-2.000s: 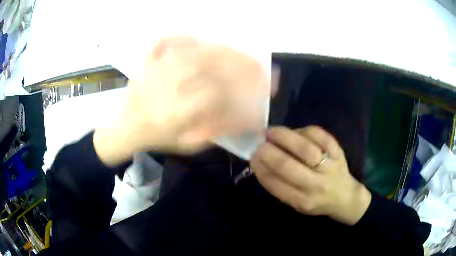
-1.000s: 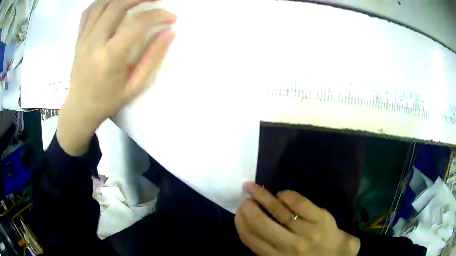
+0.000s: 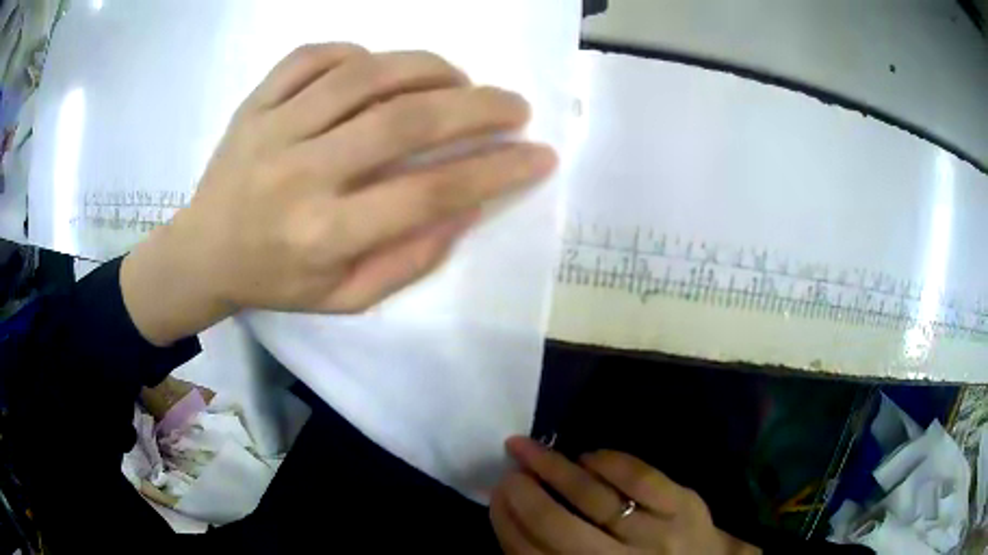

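Note:
A white fabric panel (image 3: 433,358) lies on the white table and hangs over its front edge towards my lap. Its right edge runs straight and its lower left edge is curved. My left hand (image 3: 358,179) lies flat on top of the panel with its fingers pointing right, near the straight edge. My right hand (image 3: 607,504), with a ring on one finger, pinches the panel's lower corner below the table edge. The lower part of my right hand is cut off by the frame's bottom.
A printed ruler (image 3: 748,282) runs along the table's front edge. The grey machine bed (image 3: 802,65) is behind a dark curved line. White pieces lie in heaps at lower left (image 3: 222,461) and lower right (image 3: 921,477).
My left hand has moved right and down, towards the panel's straight edge. My right hand, still pinching the corner, is slightly lower in view. The table and ruler show lower in the picture.

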